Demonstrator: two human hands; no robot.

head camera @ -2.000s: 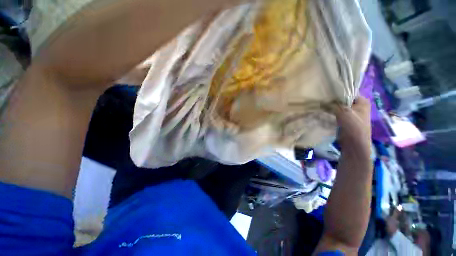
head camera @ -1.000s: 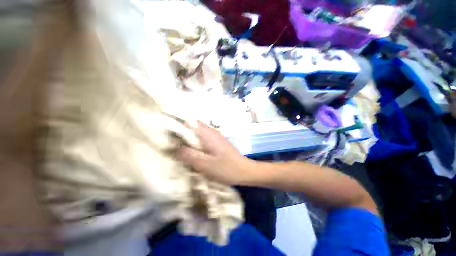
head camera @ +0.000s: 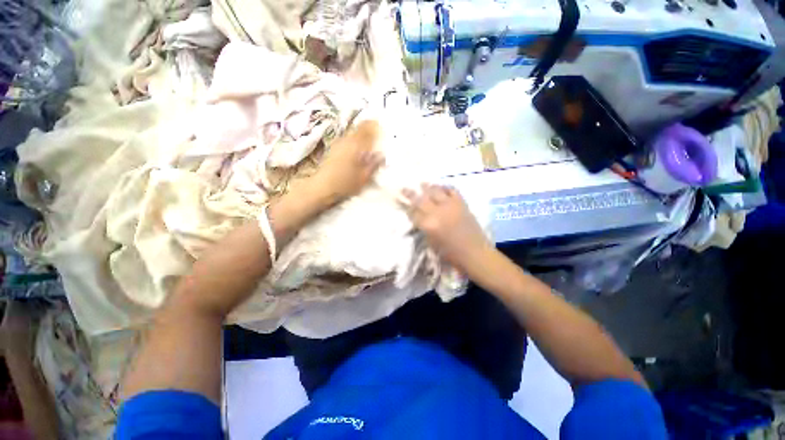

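A cream garment piece [head camera: 353, 236] lies bunched at the front of the sewing machine table and hangs over its edge. My left hand [head camera: 351, 159] lies on the cloth just left of the needle area, fingers bent; a thin white loop is around the wrist. My right hand [head camera: 439, 215] holds the cloth near the table's front edge, right of my left hand. The white and blue sewing machine [head camera: 594, 51] stands behind. The needle area [head camera: 460, 107] is brightly lit. Glare hides the cloth between my hands.
A large beige garment heap [head camera: 129, 172] covers the table at left. A black flat rectangle [head camera: 585, 122] leans by the machine head, with a purple roll [head camera: 684, 156] and green tool [head camera: 736, 186] to its right. A ruler scale [head camera: 577, 204] runs along the bed edge.
The cloth was held up and spread, then moved down and left; now it lies bunched on the table. My left hand has come down beside the needle area. The view now faces the machine.
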